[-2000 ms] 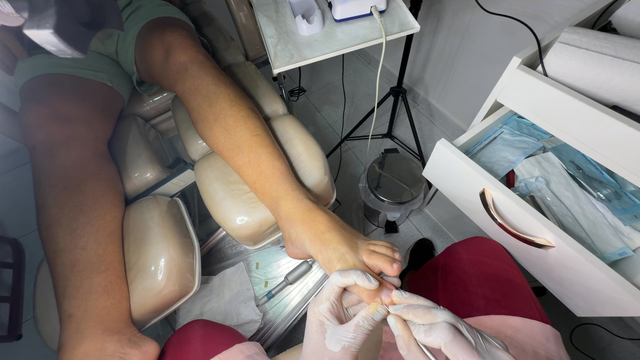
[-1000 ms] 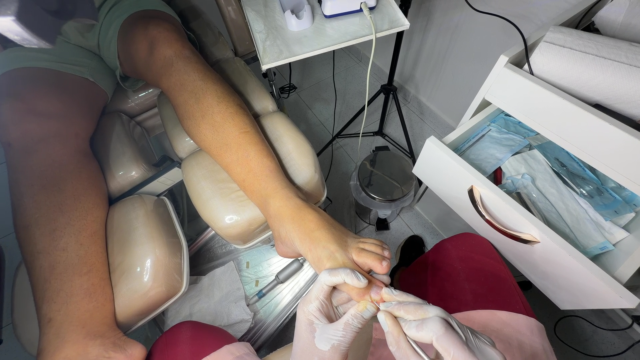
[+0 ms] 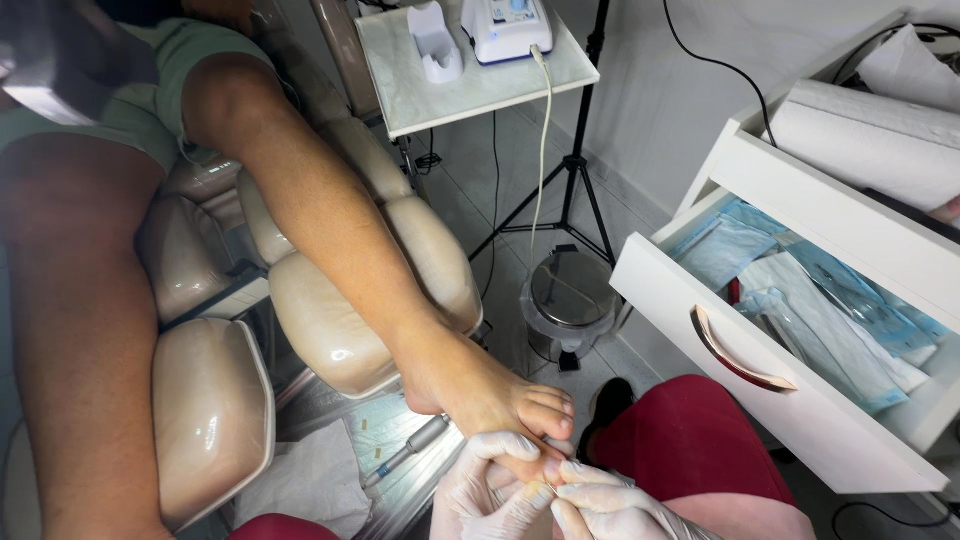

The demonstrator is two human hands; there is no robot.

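My left hand (image 3: pixel 487 487), in a whitish glove, is closed around the front of a person's bare foot (image 3: pixel 472 382), with fingers and thumb about the big toe (image 3: pixel 552 469). My right hand (image 3: pixel 607 499), gloved too, pinches a thin metal instrument (image 3: pixel 553 489) whose tip is at the big toe's nail edge; most of the instrument is hidden by the fingers. Left of the hands, a grey drill handpiece (image 3: pixel 411 448) lies beside the heel, near a crumpled white paper towel (image 3: pixel 311 480).
The leg rests on a beige padded chair (image 3: pixel 337 322). A side table (image 3: pixel 480 97) holds a white drill unit (image 3: pixel 506 30) and a handpiece cradle (image 3: pixel 436 45). A pedal bin (image 3: pixel 571 300) stands by a black tripod (image 3: pixel 574 161). At right, an open drawer (image 3: pixel 720 360) holds sterilisation pouches (image 3: pixel 832 292).
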